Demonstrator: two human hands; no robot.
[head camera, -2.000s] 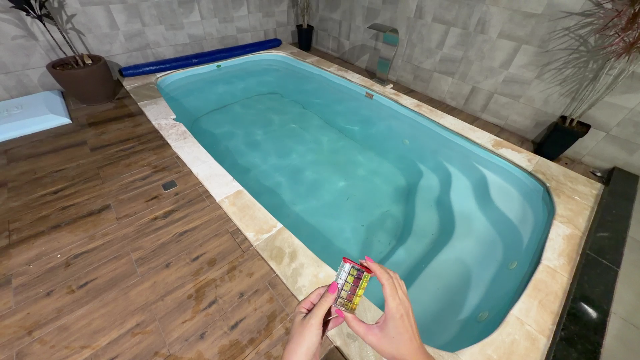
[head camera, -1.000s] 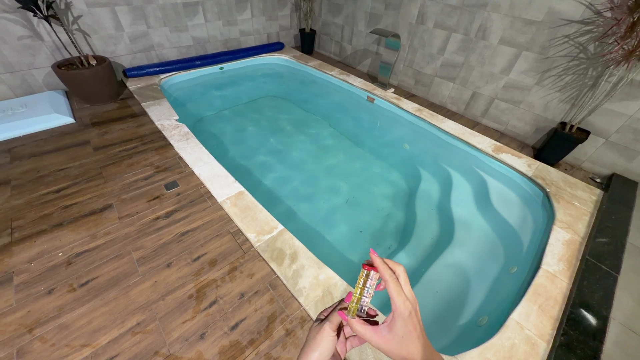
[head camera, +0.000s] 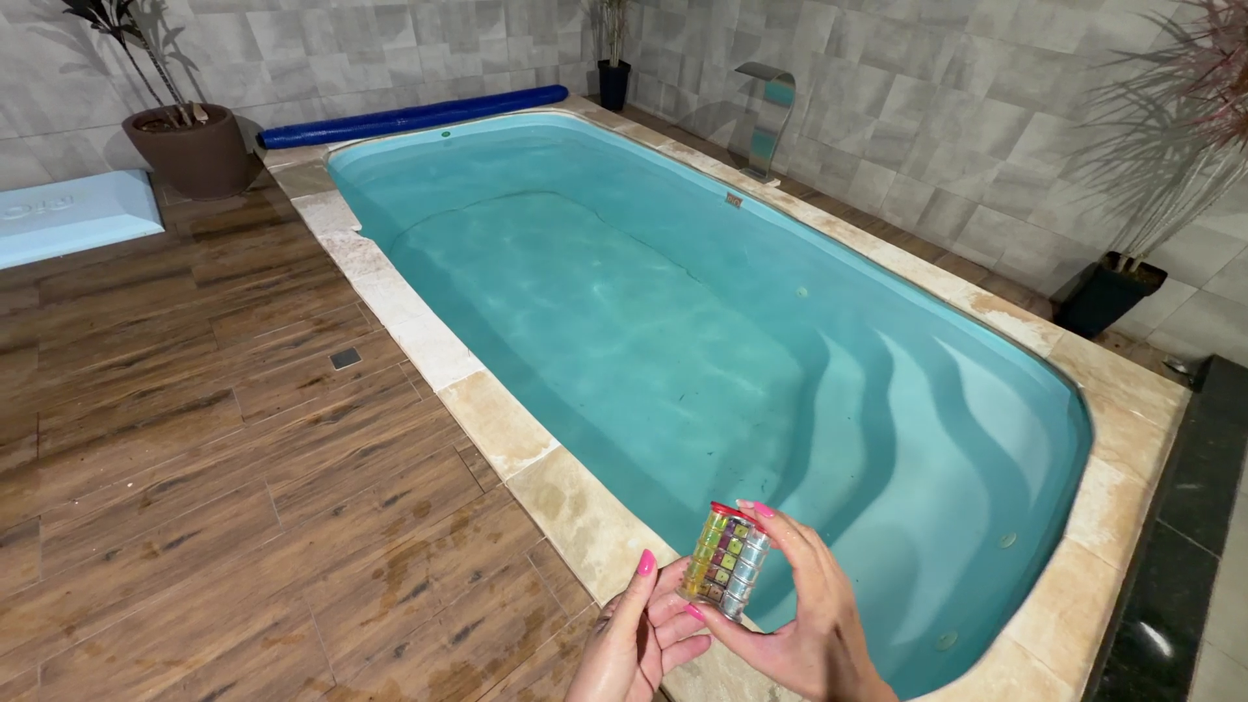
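A small clear cylindrical puzzle (head camera: 723, 563) with a red rim and stacked rings of yellow, dark and silvery cells is tilted above the pool's near edge. My right hand (head camera: 814, 604) grips it, fingertips at the red top and thumb near the bottom. My left hand (head camera: 648, 624) lies just left of it, palm turned up, thumb raised and fingers apart behind its lower end. Whether the left fingertips touch it cannot be told.
A water-filled pool (head camera: 585, 283) with steps at the right has a stone border (head camera: 502, 419). Wood-look tile (head camera: 175, 468) lies left, with a small floor drain (head camera: 345, 359). Potted plants (head camera: 190, 151), a rolled blue cover (head camera: 414, 117) and a metal waterfall spout (head camera: 770, 122) stand around it.
The cylinder has been turned in my hands, showing other colours. My left thumb and fingers, around its lower part two seconds ago, have spread away to the left.
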